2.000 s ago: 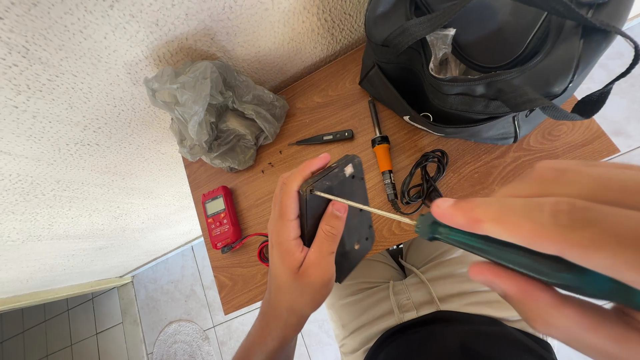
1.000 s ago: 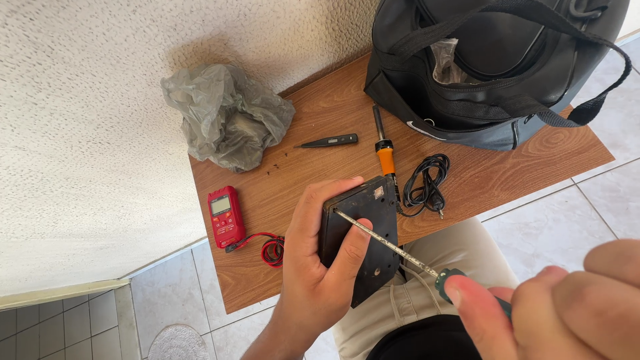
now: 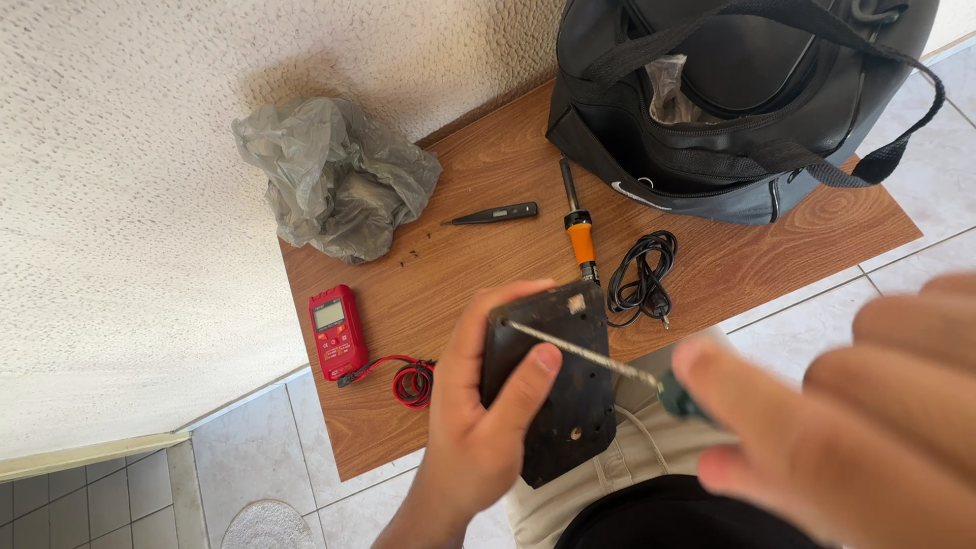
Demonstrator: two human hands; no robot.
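My left hand [image 3: 488, 412] grips a flat black case [image 3: 568, 381] by its left edge, thumb across its face, above my lap. My right hand [image 3: 831, 404], blurred, is closed around the green handle of a screwdriver [image 3: 583, 352]. The screwdriver's tip meets the case near its upper left corner, at what looks like a screw hole. Behind the case lie a soldering iron with an orange grip [image 3: 581, 240] and its coiled black cord [image 3: 644, 278]. A black pen-type tester [image 3: 496, 214] lies farther back on the wooden table, beside several tiny dark screws [image 3: 412, 253].
A red digital multimeter [image 3: 338, 333] with coiled red and black leads [image 3: 412, 383] lies at the table's left. A crumpled grey plastic bag [image 3: 335, 179] rests against the textured wall. The open black Nike bag [image 3: 732, 130] stands at the back right, its strap hanging over the table [image 3: 862, 217].
The case sits lower in the view than two seconds ago. My right hand has shifted its hold around the screwdriver handle, whose tip stays at the same corner.
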